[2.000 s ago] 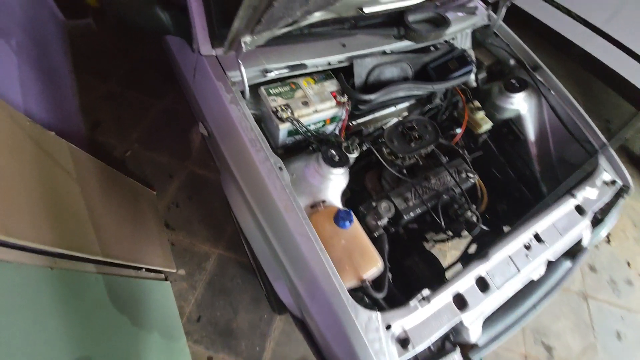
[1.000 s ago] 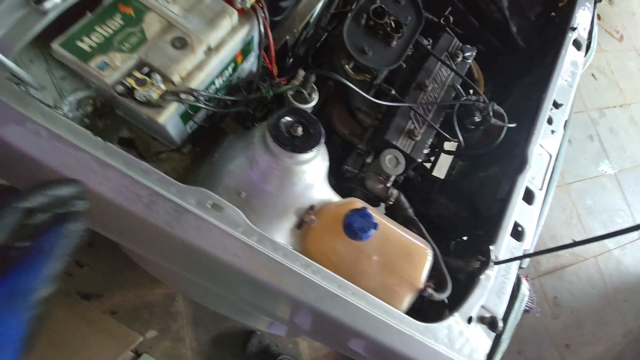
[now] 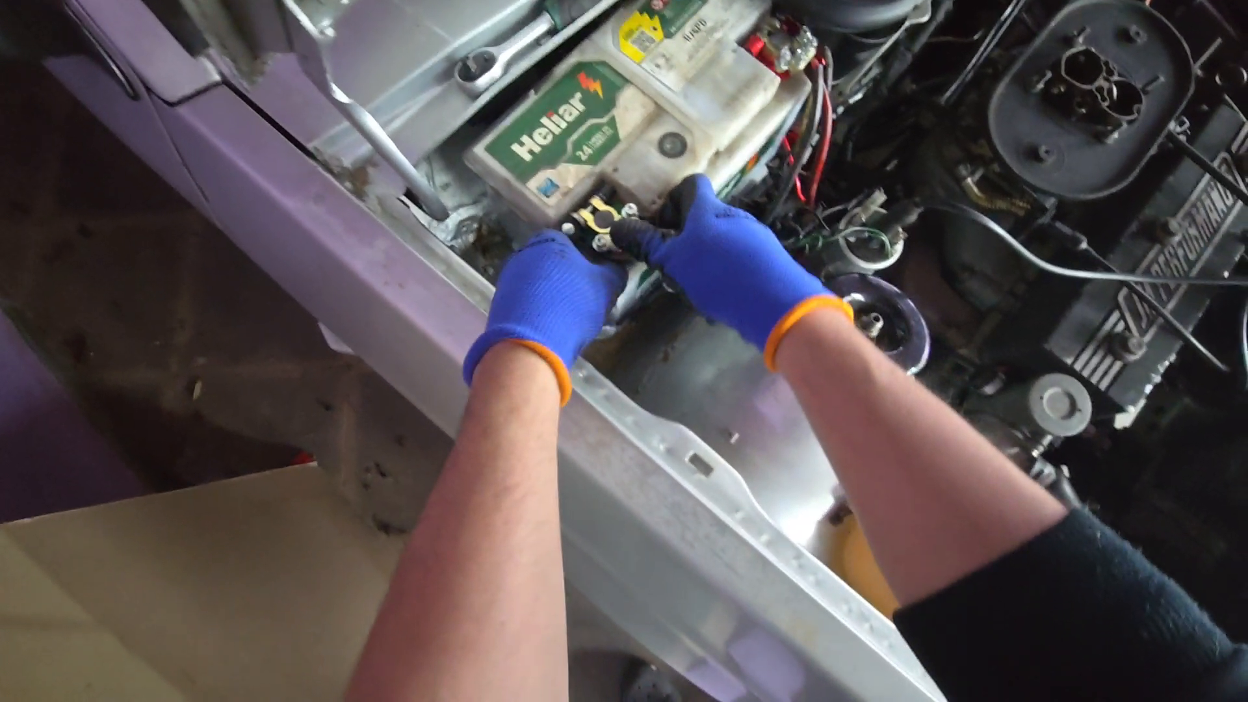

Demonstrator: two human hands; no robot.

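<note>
A white and green Heliar car battery (image 3: 643,117) sits in the engine bay. At its near corner is a brass-coloured battery terminal clamp (image 3: 602,216) with bolts. My left hand (image 3: 551,292), in a blue glove with dark fingertips, is at the near side of the clamp; its fingers are mostly hidden. My right hand (image 3: 736,258), gloved alike, reaches the clamp from the right, index finger and thumb near it, over the battery's edge. Whether either hand grips the clamp or its cable cannot be told. Red wires (image 3: 822,127) join the battery's other terminal.
A ratcheting wrench (image 3: 502,58) lies on the ledge behind the battery. A metal rod (image 3: 375,136) stands left of it. The fender edge (image 3: 634,429) runs below my forearms. The engine's valve cover (image 3: 1160,278) and oval carburettor base (image 3: 1092,97) are at right.
Both my gloved hands are now at the battery's near terminal; one second ago only a blurred glove showed at the left edge. The view has moved in closer to the battery.
</note>
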